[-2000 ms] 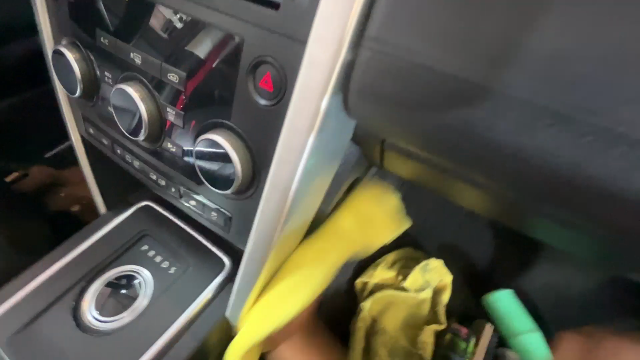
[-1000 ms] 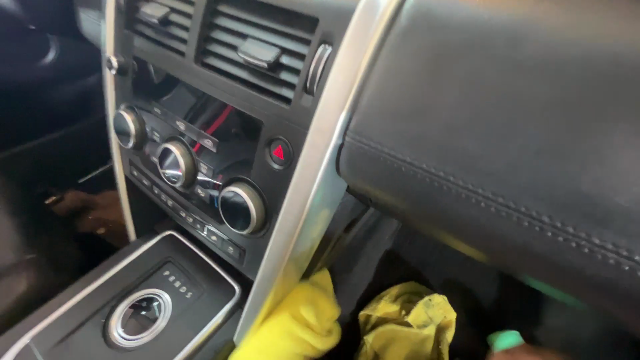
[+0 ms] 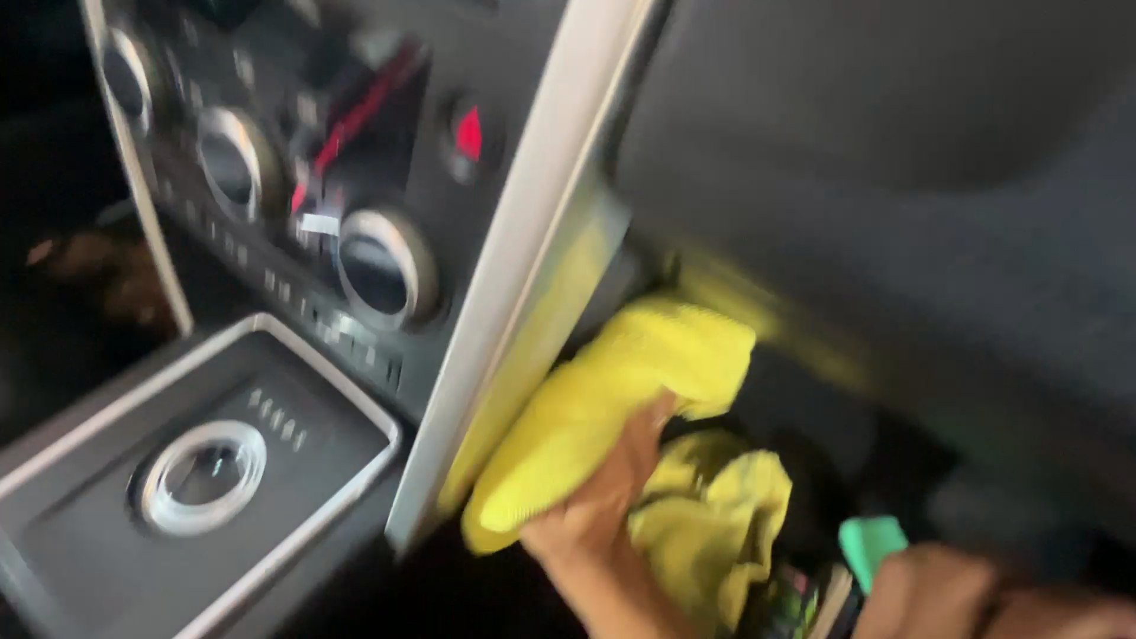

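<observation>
A bright yellow microfiber cloth (image 3: 612, 408) is bunched in my left hand (image 3: 595, 524), beside the silver trim (image 3: 524, 240) of a car's center console and below the dashboard edge. A second, duller yellow cloth (image 3: 719, 524) lies crumpled just right of that hand. At the lower right, my blurred right hand (image 3: 950, 590) is closed on a green object (image 3: 870, 541), perhaps a handle; the rest of it is hidden by the fingers.
Climate knobs (image 3: 382, 266) and a red hazard button (image 3: 469, 135) fill the console face. Below them is a rotary gear selector (image 3: 204, 479). The padded dashboard (image 3: 870, 133) overhangs on the right. A blurred brown shape (image 3: 106, 275), unclear, shows beyond the console.
The bright yellow cloth has shifted to the right of the console trim since a second ago, and my left hand now shows under it. More of the green object is visible. The view has dipped.
</observation>
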